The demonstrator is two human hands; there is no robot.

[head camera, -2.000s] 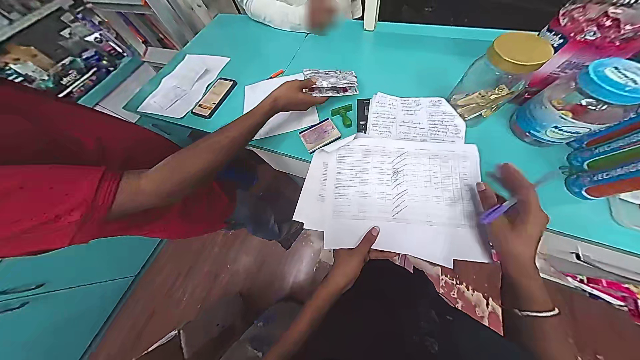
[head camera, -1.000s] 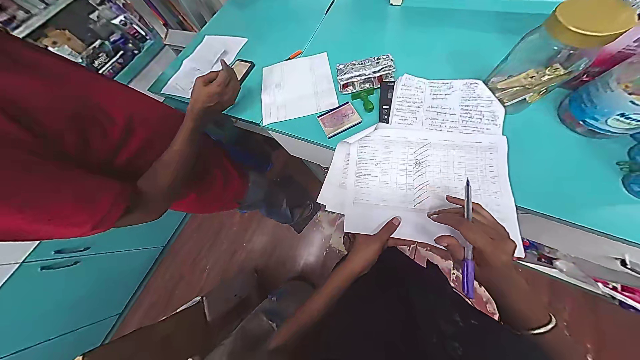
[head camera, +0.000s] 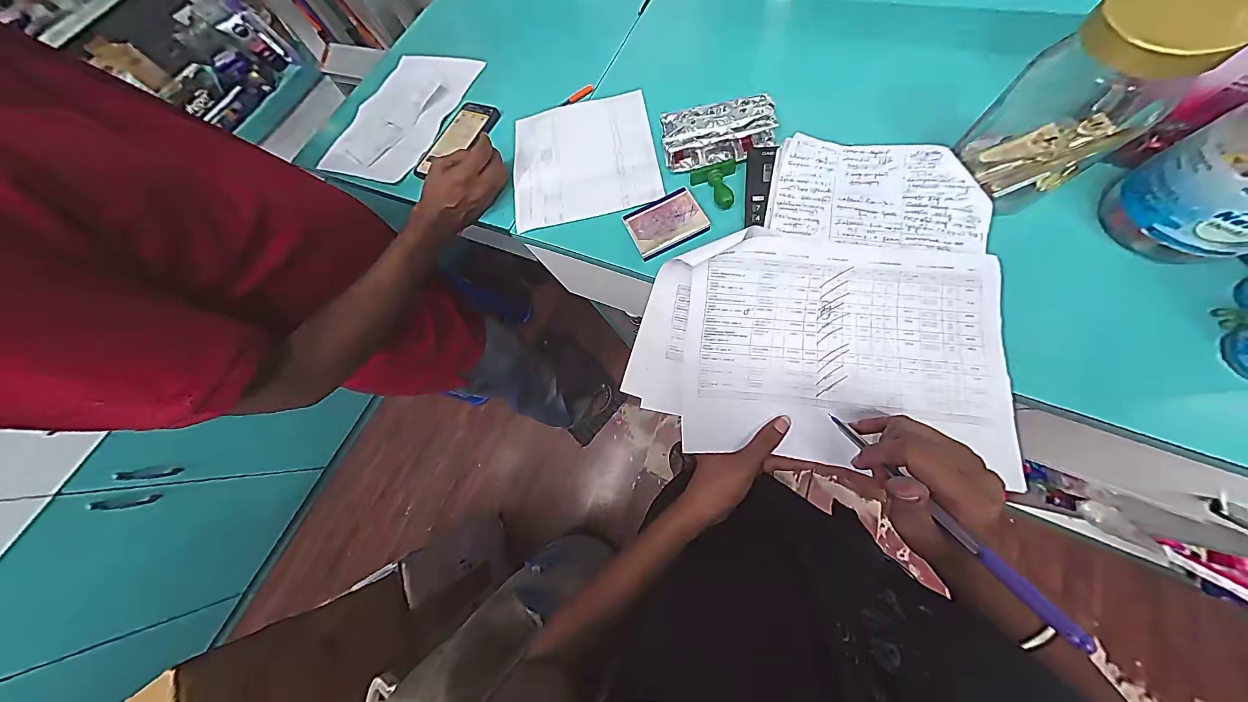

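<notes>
Printed table sheets (head camera: pixel 877 322) lie partly on the turquoise counter and overhang its front edge. My left hand (head camera: pixel 731 468) grips their lower edge, thumb on top. In my right hand (head camera: pixel 931 468) is a ballpoint pen with a purple barrel (head camera: pixel 1024 585), its tip over the lower part of the top sheet. Slanted pen strokes run down a middle column. Behind the sheets lies a handwritten page (head camera: pixel 877 195), with the edge of a dark object (head camera: pixel 759 185) at its left. A stamp pad (head camera: pixel 667 223), a green stamp (head camera: pixel 721 187) and silver blister packs (head camera: pixel 720 127) sit nearby.
A co-worker in a red sleeve (head camera: pixel 146 234) stands at left, with a hand (head camera: pixel 466 185) at a phone (head camera: pixel 460 135) beside loose papers (head camera: pixel 400 117). Another sheet (head camera: pixel 588 161) lies between us. Jars (head camera: pixel 1072 127) stand at right. A cardboard box (head camera: pixel 302 643) is below.
My right hand has turned the pen from upright to slanting, its tip now toward the sheet. The co-worker's hand, on the blister packs two seconds ago, is now at the phone.
</notes>
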